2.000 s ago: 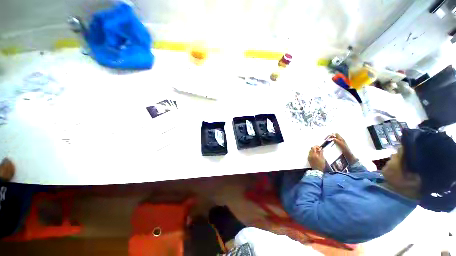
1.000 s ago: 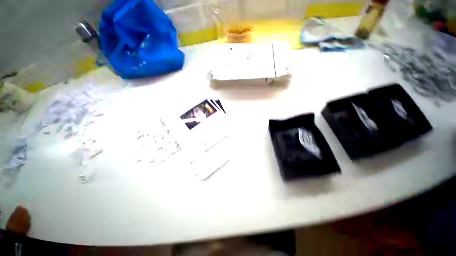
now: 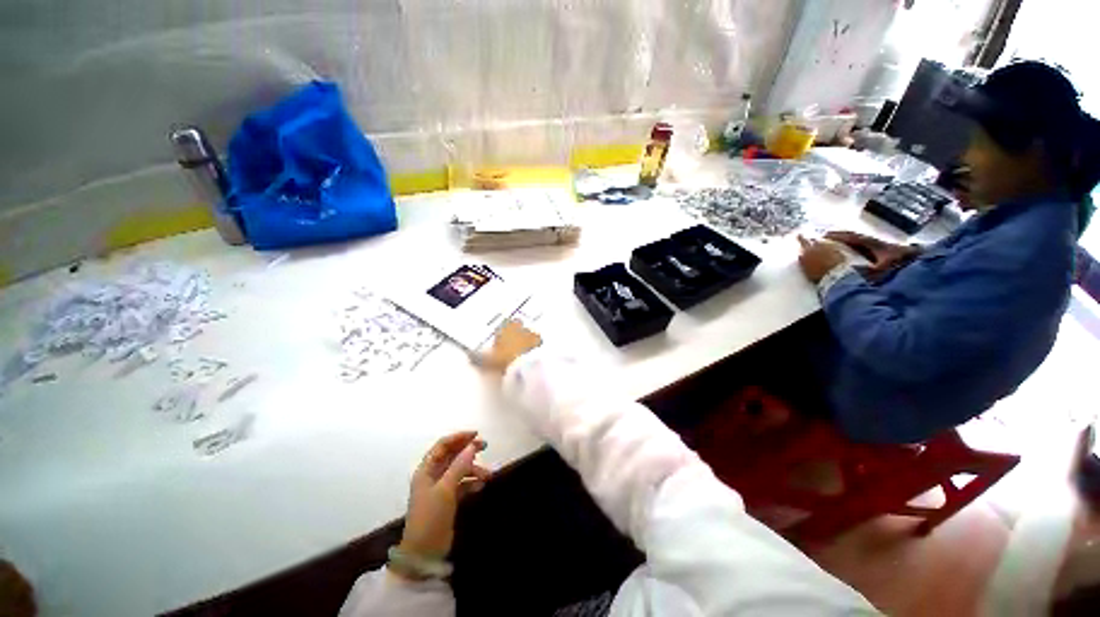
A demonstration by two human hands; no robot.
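Observation:
My right hand (image 3: 513, 345) reaches over the table edge and rests at the near corner of the flat white cartons (image 3: 461, 301), which show a dark picture panel. Its fingers touch the cartons; whether they grip one is unclear. My left hand (image 3: 446, 488) is raised in front of the table edge, fingers curled and apart, holding nothing visible. A black inner tray (image 3: 621, 304) with a clear bagged item stands right of the cartons. Two more black trays (image 3: 696, 265) stand side by side beyond it. Small white pieces (image 3: 384, 338) lie left of the cartons.
A larger white heap (image 3: 121, 313) lies at left. A blue bag (image 3: 311, 169), metal flask (image 3: 208, 181), white carton stack (image 3: 516, 221) and bottle (image 3: 655, 153) stand along the wall. A person in blue (image 3: 953, 307) sits at right. Another hand shows at lower left.
Both my hands and white sleeves have come into view, the right one reaching to the cartons. The view has shifted, bringing the neighbouring person back into sight.

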